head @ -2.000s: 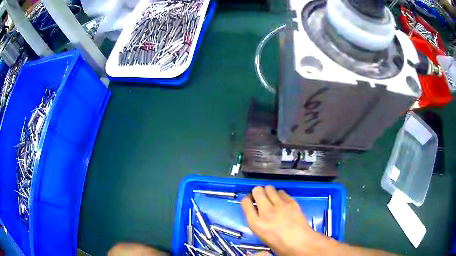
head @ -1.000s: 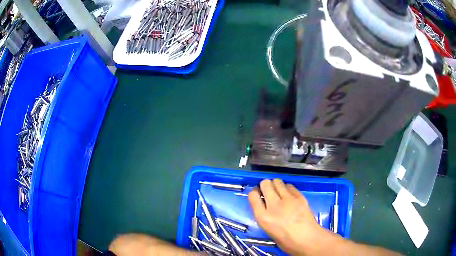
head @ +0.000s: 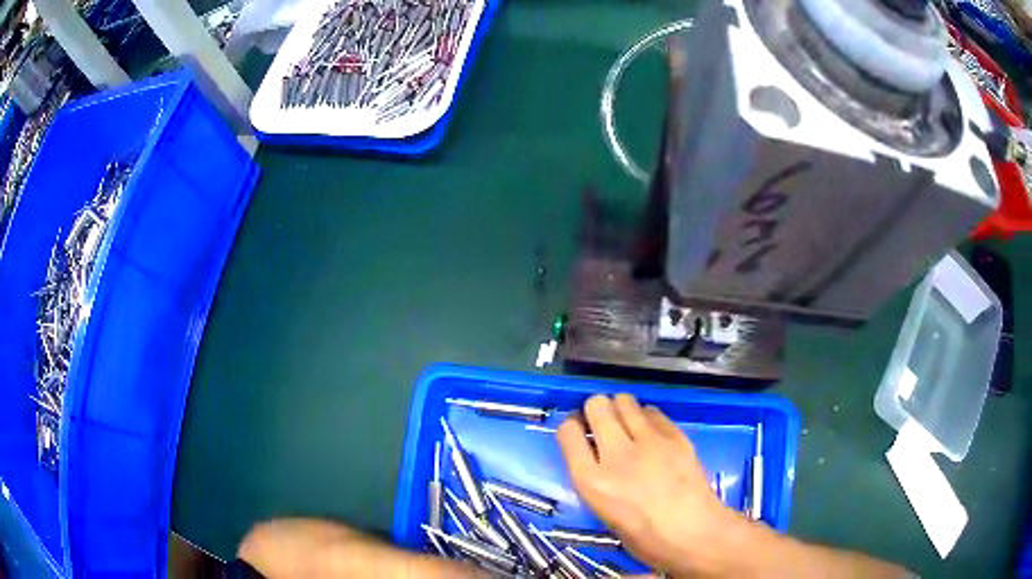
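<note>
My right hand [head: 634,469] reaches over the shallow blue parts tray [head: 600,385], fingers curled downward. A thin pin [head: 541,429] shows at its fingertips; whether the fingers grip it is hidden. Shiny silver rod-and-tube parts [head: 466,466] lie loose in the tray, mostly at its left and bottom. One more part stands along the right wall. My left forearm crosses the bottom edge; the left hand itself is cut off below the picture. The press fixture [head: 696,326], a small silver block with a central notch, sits behind the tray, with no part visible in it.
The grey press head [head: 781,226] overhangs the fixture. A long blue bin [head: 147,328] of slender parts stands at left, a white tray [head: 340,124] of pins upper left. A clear plastic box [head: 945,362] and white card [head: 928,486] lie right, red bins [head: 1005,204] behind.
The camera view has shifted slightly. More of my left forearm shows at the bottom than two seconds ago. My right hand stays at nearly the same place over the tray.
</note>
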